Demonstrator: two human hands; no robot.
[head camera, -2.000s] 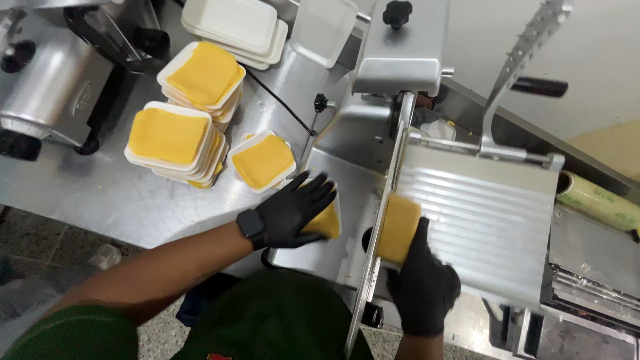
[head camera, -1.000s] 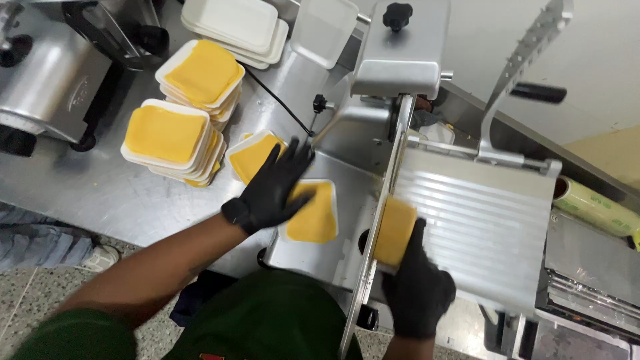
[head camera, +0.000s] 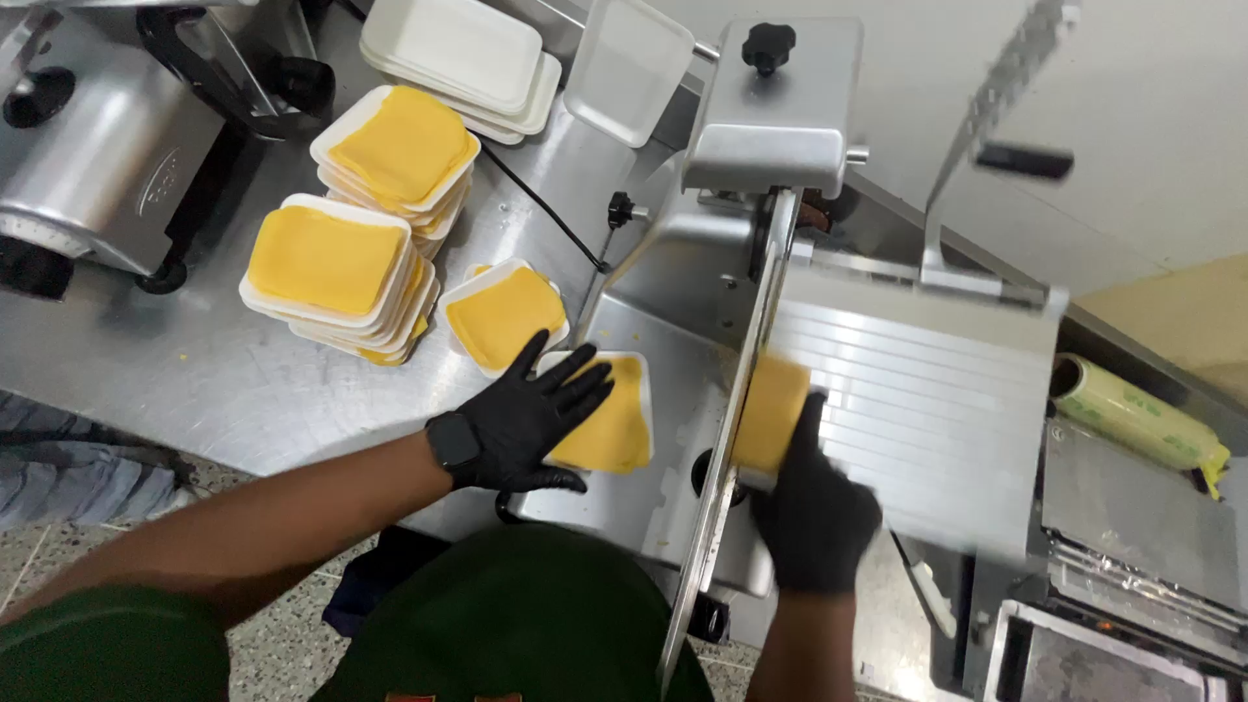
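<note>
Both hands wear black gloves. My left hand (head camera: 531, 414), fingers spread, lies over the left part of a white tray with yellow cheese slices (head camera: 614, 419) on the slicer's base; whether it touches them I cannot tell. My right hand (head camera: 817, 517) grips a block of yellow cheese (head camera: 770, 411) on the ribbed carriage (head camera: 916, 400), against the blade side of the meat slicer (head camera: 775, 117). A tray of cheese slices (head camera: 507, 314) lies just beyond my left hand. Two stacks of cheese-topped trays (head camera: 327, 261) (head camera: 405, 146) stand to the left.
Empty white trays (head camera: 458, 49) are stacked at the back, near a single upright-leaning tray (head camera: 629, 68). A second metal machine (head camera: 107, 156) stands at the left. A black cable (head camera: 541, 210) crosses the steel table. At the right are a roll of plastic film (head camera: 1136, 409) and a wrapping machine (head camera: 1141, 507).
My left hand has moved from beside the separate cheese tray back toward the slices on the slicer's base. My right hand stays on the cheese block.
</note>
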